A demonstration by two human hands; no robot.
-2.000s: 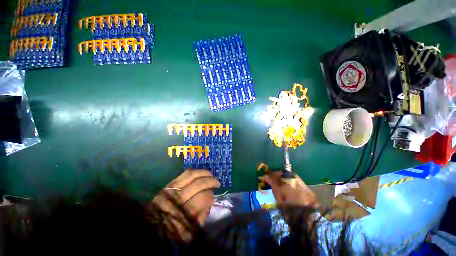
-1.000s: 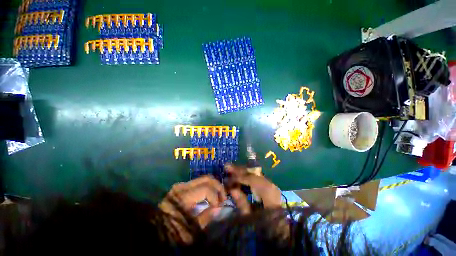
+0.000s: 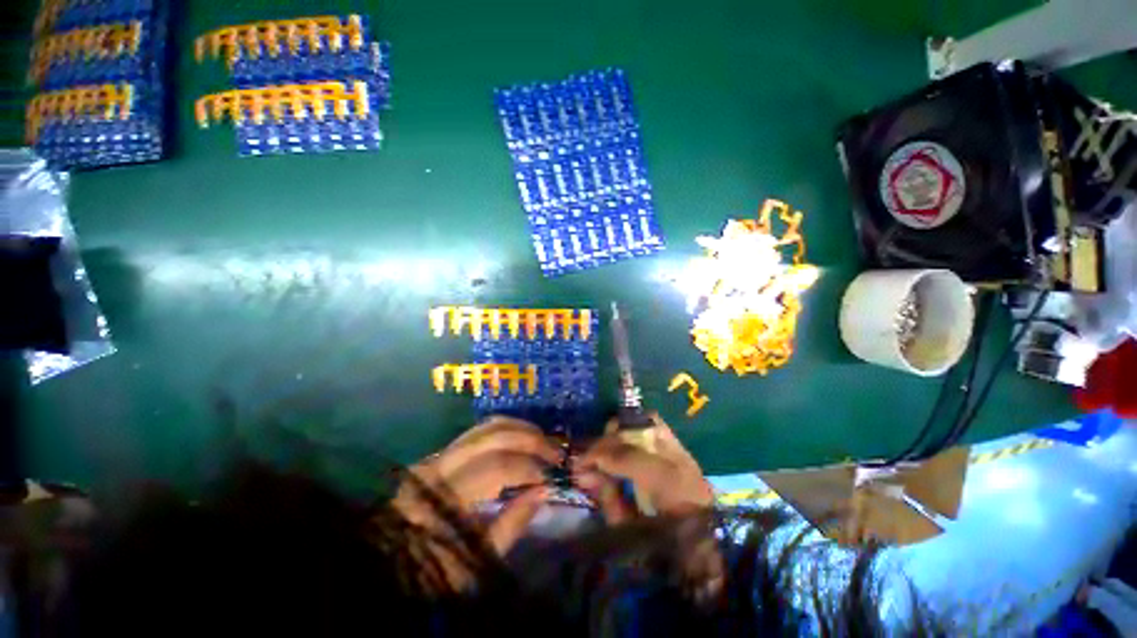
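The blue PCB panel (image 3: 536,355) lies on the green mat with two comb-like rows of orange flex circuits (image 3: 511,323). Its lower part is hidden by my hands. My left hand (image 3: 493,467) is at its lower edge, fingers bent, close to my right hand. My right hand (image 3: 648,467) holds the soldering iron (image 3: 626,368), its metal shaft pointing up beside the panel's right edge. The fingertips of both hands meet around something small and dark that I cannot make out. A single loose flex circuit (image 3: 687,393) lies right of the iron.
A bright flex pile (image 3: 746,299) lies right, then a white cup (image 3: 906,320), fan (image 3: 929,181) and black cables (image 3: 954,386). A bare panel (image 3: 581,171) lies upper middle, part-filled panels (image 3: 306,131) upper left, a plastic bag (image 3: 75,299) left, a cardboard box (image 3: 860,499) below the edge.
My right hand has moved left from below the flex pile to my left hand, bringing the iron beside the panel. One flex circuit now lies loose on the mat. The view has shifted slightly.
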